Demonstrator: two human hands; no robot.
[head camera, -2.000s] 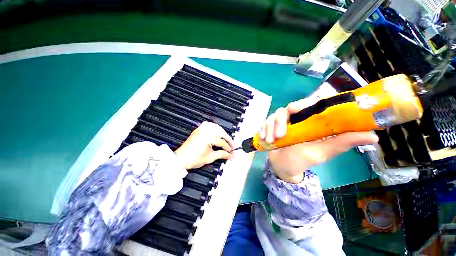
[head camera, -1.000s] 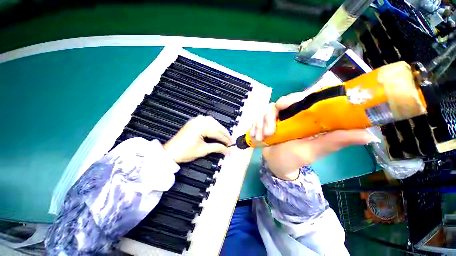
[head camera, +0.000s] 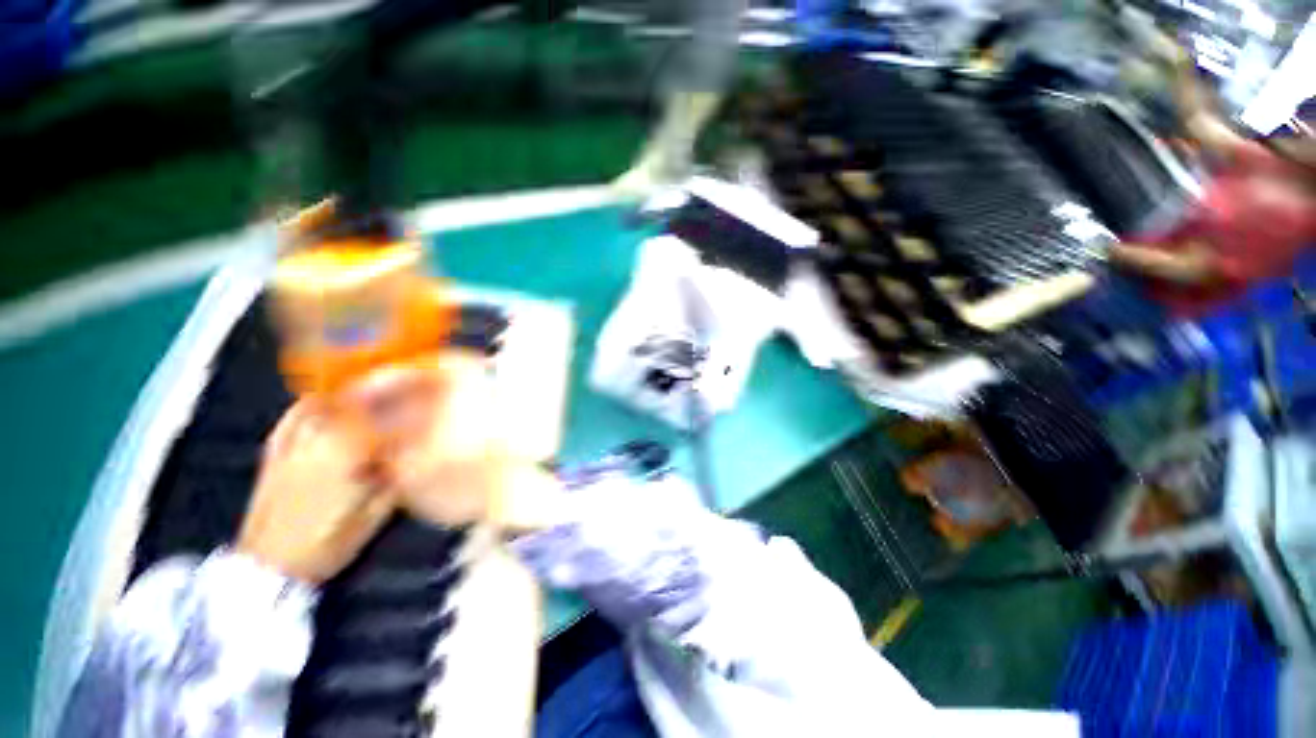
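Note:
The view is blurred. My right hand (head camera: 433, 440) is closed around the orange screwdriver (head camera: 354, 317), whose thick rear end points up and away. Its nose and bit are hidden behind the hands. My left hand (head camera: 310, 490) is beside my right hand, over the black ribbed bars (head camera: 368, 620); its fingertips are hidden or blurred, so I cannot tell whether it holds anything. The bars lie side by side on a pale sheet (head camera: 498, 649).
A white feeder-like box (head camera: 693, 339) with a small dark mechanism stands right of the sheet on the teal mat (head camera: 794, 418). Beyond are black parts in rows (head camera: 880, 231), a person's red-clad part (head camera: 1241, 224) and a blue crate (head camera: 1176, 670). A dark green band (head camera: 491, 137) runs behind.
The camera view has swung right, so the sheet and hands appear further left. The screwdriver has turned from pointing sideways to rear end up, and both hands are now close together.

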